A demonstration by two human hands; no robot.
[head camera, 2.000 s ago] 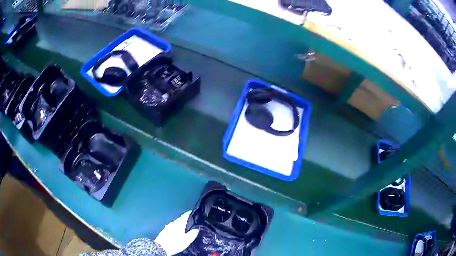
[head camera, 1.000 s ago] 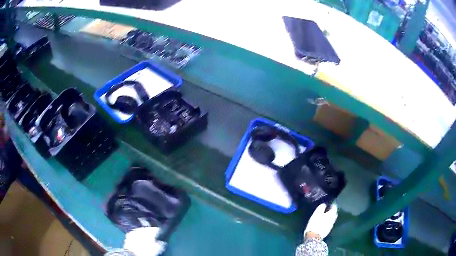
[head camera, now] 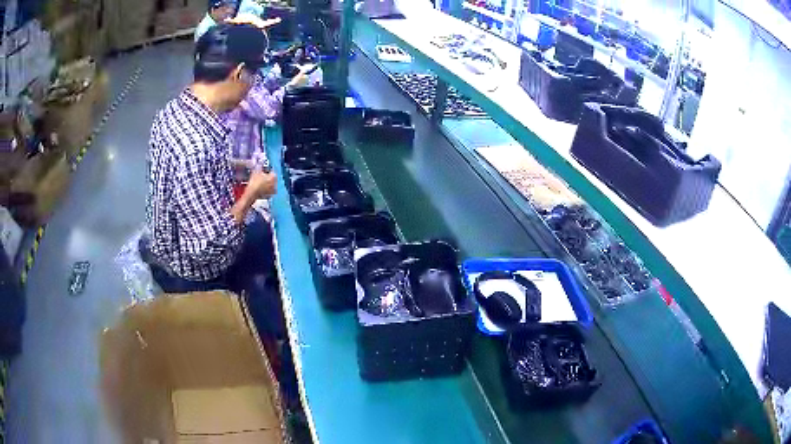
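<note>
Neither of my hands is in view. Nearest in front, a stack of black inner trays (head camera: pixel 415 347) stands on the green bench edge (head camera: pixel 390 412). Its top tray holds a shiny bagged item in one hollow. More black trays (head camera: pixel 328 195) stand in a row behind it. On the darker belt, a blue tray (head camera: pixel 583 305) with a white sheet (head camera: pixel 557 299) carries black headphones (head camera: pixel 531 295). Another black inner tray (head camera: pixel 548 362) with shiny contents stands against its near side.
A large open carton (head camera: pixel 143 364) stands left of the bench. A person in a checked shirt (head camera: pixel 186 186) sits beyond it, with others behind. The white shelf (head camera: pixel 737 251) at right holds large black trays (head camera: pixel 642 165). A blue tray's corner (head camera: pixel 643 432) shows at the bottom.
The view has swung left along the line. Both gloved hands, seen a second ago at two black trays, are now out of the picture. The carton and seated person have come into view.
</note>
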